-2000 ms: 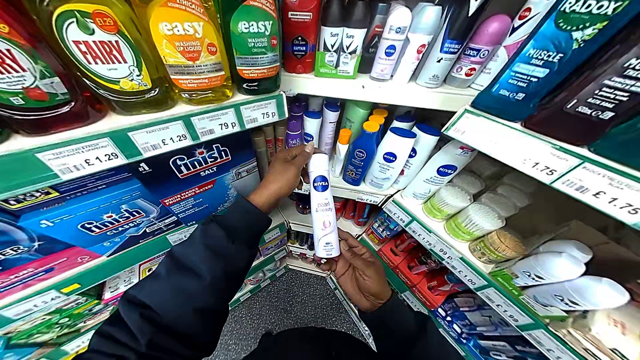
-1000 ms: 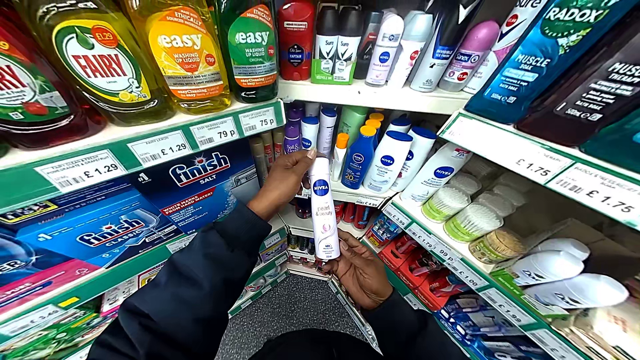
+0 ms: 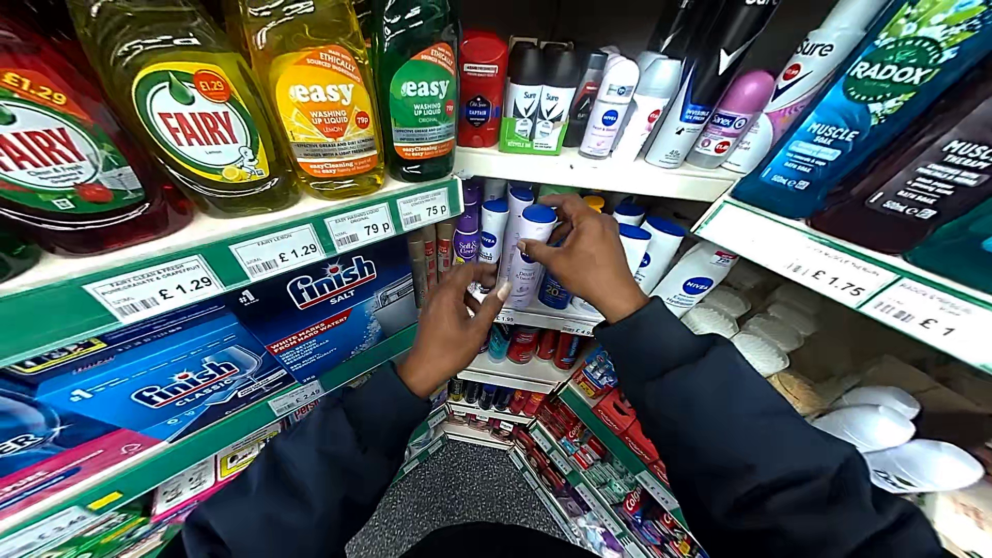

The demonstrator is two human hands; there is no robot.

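Observation:
A white and pink Nivea spray can with a blue cap (image 3: 530,260) stands upright at the front of the corner shelf. My right hand (image 3: 585,252) has its thumb and fingers around the can's top, from the right. Just left of the can is my left hand (image 3: 457,322), fingers apart and curled, near its lower part; I cannot tell whether a fingertip touches it. More Nivea cans (image 3: 492,230) and a purple can (image 3: 466,232) stand to its left. On its right, partly behind my right hand, are a dark blue bottle (image 3: 553,293) and white Nivea bottles (image 3: 659,252).
Washing-up liquid bottles (image 3: 203,124) line the upper left shelf, above Finish boxes (image 3: 194,387). The upper corner shelf edge (image 3: 597,172) runs above my hands, with deodorants (image 3: 610,116) on it. Radox bottles (image 3: 852,101) stand at right, above white brushes (image 3: 868,434). Toothpaste boxes (image 3: 643,504) are lower down.
The Nivea can, earlier held between both hands in front of the shelf, now stands among the others on the corner shelf. My left hand has come off its top; my right hand has moved up from its base.

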